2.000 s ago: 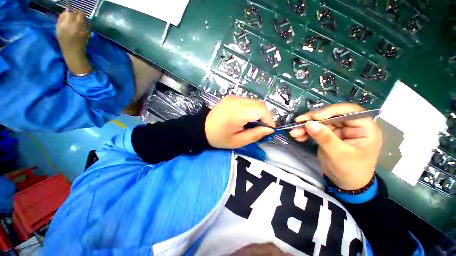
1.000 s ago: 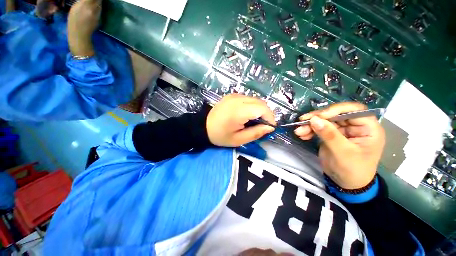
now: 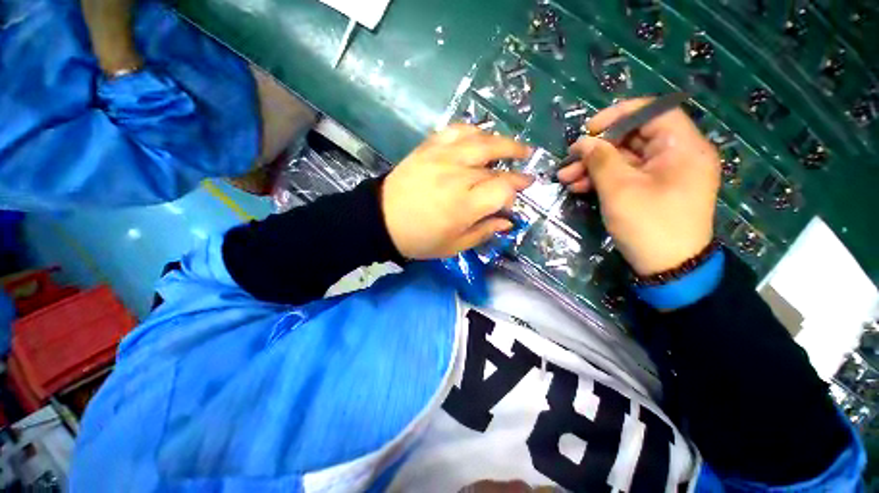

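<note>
My right hand (image 3: 648,178) is shut on grey metal tweezers (image 3: 641,117), held slanting over the near part of the clear blister tray (image 3: 469,89). The tweezer tip points left, close to my left fingertips. My left hand (image 3: 458,193) lies palm down at the tray's near left corner, fingers stretched towards the tip. Whether it holds a part is hidden. Dark and silver small modules (image 3: 610,70) sit in the tray pockets. Something shiny and blue (image 3: 474,270) shows under my left hand.
A white paper sheet with a stepped edge (image 3: 819,289) and a grey-brown sheet (image 3: 779,306) lie at the right. More trayed parts (image 3: 861,371) are beyond. A neighbouring worker's blue sleeve (image 3: 145,111) is at the upper left. Red crates (image 3: 72,342) stand on the floor. Another white sheet is at the top.
Both hands have moved up and forward over the tray. My left hand has gone from a pinch to spread, flatter fingers. The view has shifted, and the neighbour's hand has moved up out of view.
</note>
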